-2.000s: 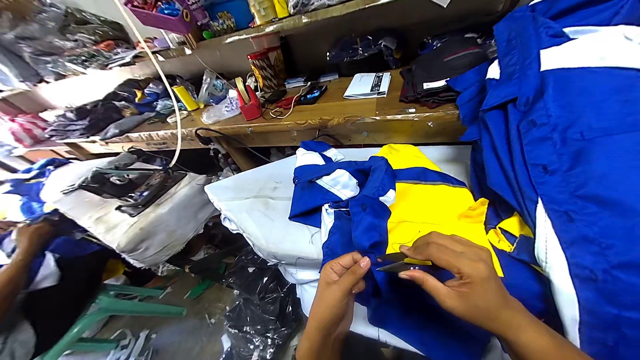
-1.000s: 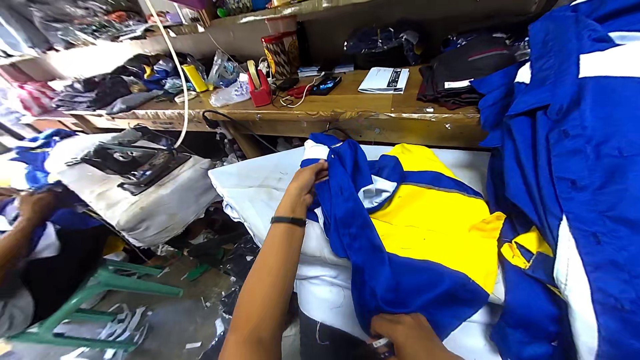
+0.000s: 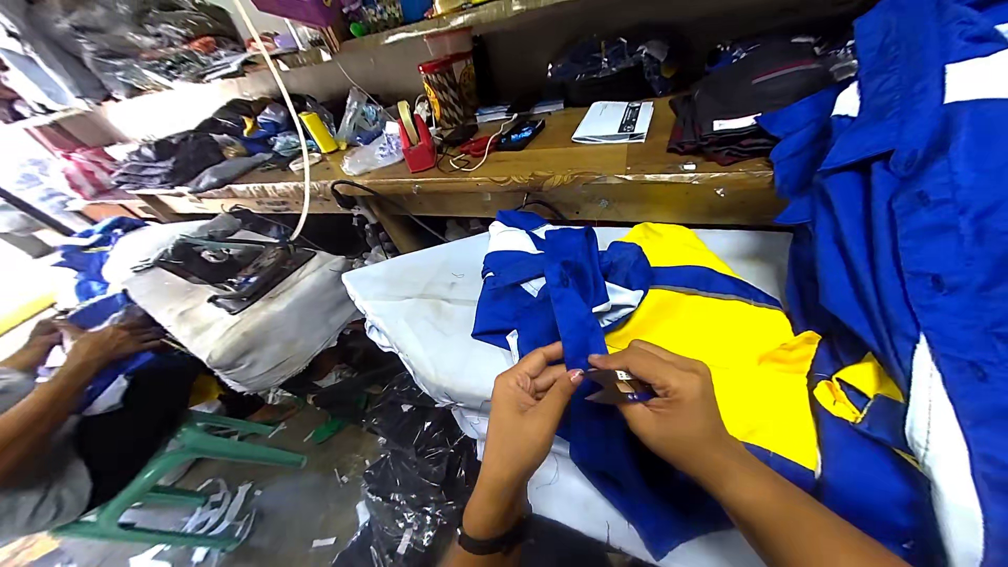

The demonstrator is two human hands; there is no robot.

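Observation:
A blue, yellow and white garment [image 3: 709, 331] lies over a white cloth-covered board [image 3: 425, 291]. My left hand [image 3: 531, 402] pinches the blue button band [image 3: 573, 299] of the garment between thumb and fingers. Close beside it, my right hand [image 3: 669, 394] holds a small metal cutting tool [image 3: 610, 387], perhaps thread snips, with its pointed end toward the band. My right thumb and fingertips also meet the band's edge. How far the tool's blades are apart cannot be told.
Behind the board runs a wooden table [image 3: 551, 169] with a red tape dispenser [image 3: 417, 142], a phone [image 3: 521, 134] and folded dark clothes [image 3: 732, 102]. Blue garments [image 3: 906, 197] hang at right. At left are an iron [image 3: 264, 272], a green stool [image 3: 189, 457] and another person's hands [image 3: 102, 342].
My left hand has come down from the garment's upper part to the button band. My right hand has moved up from the lower edge, and the tool shows clearly beside the band.

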